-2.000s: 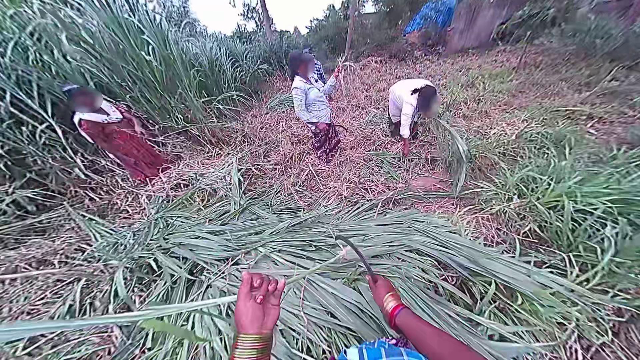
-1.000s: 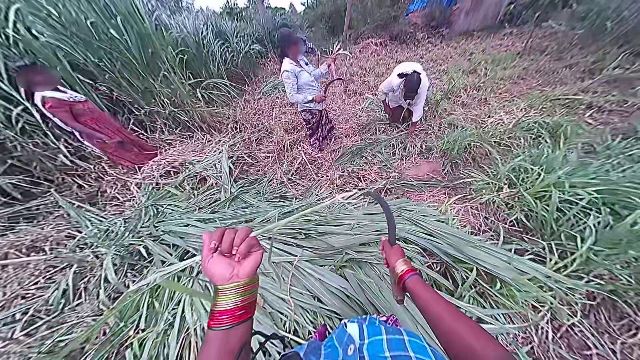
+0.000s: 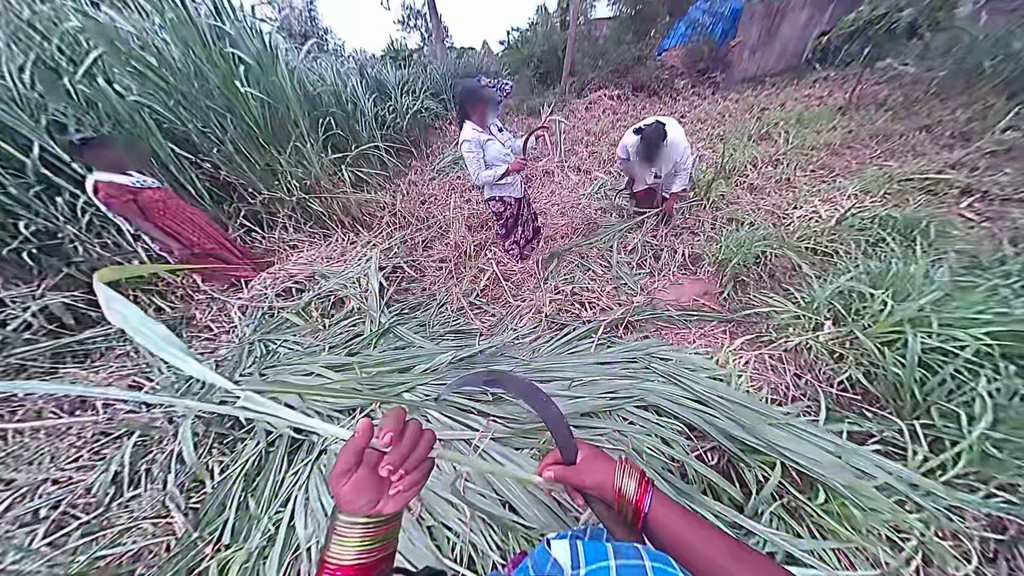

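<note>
My left hand (image 3: pixel 382 462), palm up with bangles at the wrist, holds a long green grass stalk (image 3: pixel 296 418) whose leaves spread off to the left. The stalk's cut end reaches right, close to my right hand (image 3: pixel 584 476). That hand is closed around the handle of a sickle (image 3: pixel 532 400); its dark curved blade arches up and to the left over the grass. Beneath both hands lies a wide layer of cut green grass (image 3: pixel 640 392). Whether the stalk's end touches my right fingers, I cannot tell.
A person in red (image 3: pixel 180 216) is at the left by tall standing grass (image 3: pixel 264 104). Ahead, one person (image 3: pixel 496 164) stands with a sickle, and another in white (image 3: pixel 664 160) bends to the ground. Uncut green tufts (image 3: pixel 920 320) grow at the right. A blue tarpaulin (image 3: pixel 702 26) is far back.
The person in white was holding up a bundle of grass two seconds ago and now bends low. My left hand, a fist a second ago, has its fingers looser and the stalk's leaves show more.
</note>
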